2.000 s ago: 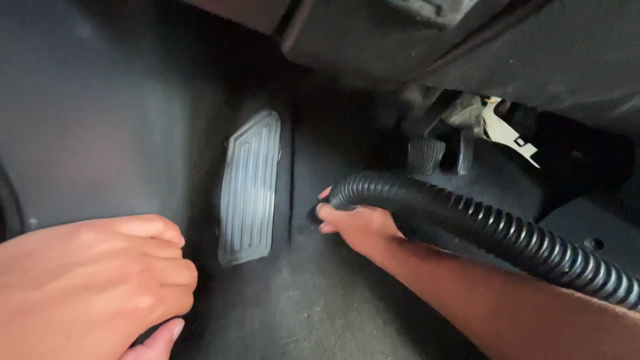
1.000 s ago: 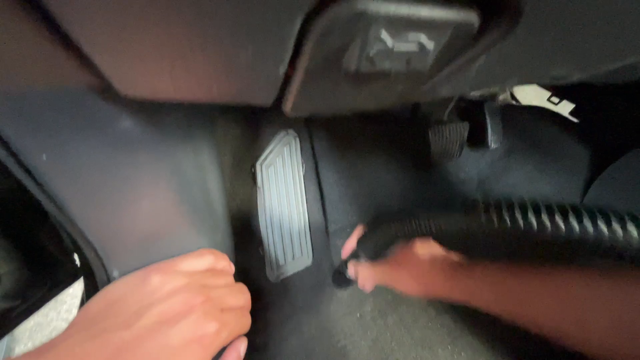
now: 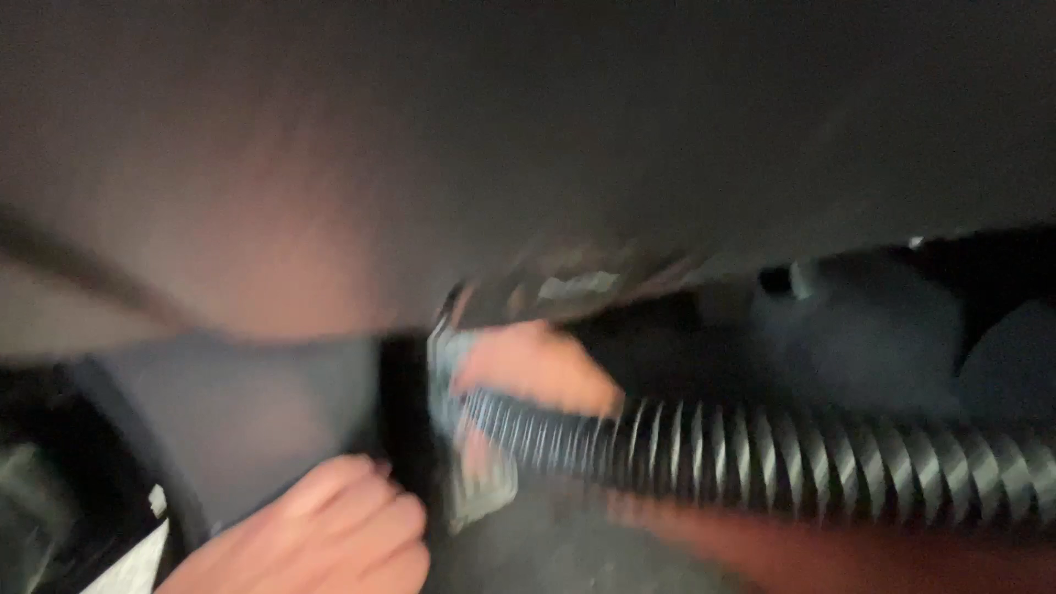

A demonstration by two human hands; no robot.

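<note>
My right hand, blurred, is closed around the end of a black corrugated vacuum hose that runs off to the right edge over my forearm. The hose end is over the metal-look footrest pedal, whose lower part shows below my fingers; the nozzle tip is hidden. At the lower left, my left hand has its fingers curled at the edge of the grey side trim panel; what lies under the fingers is hidden.
The dark underside of the dashboard spans the upper half, low over my right hand. Grey carpet lies below the hose. Side trim stands at the left, with a dark gap at the door side beyond it.
My right hand and the hose end have moved left from the carpet beside the footrest pedal onto the pedal. My left hand stays curled at the lower left. The view has shifted.
</note>
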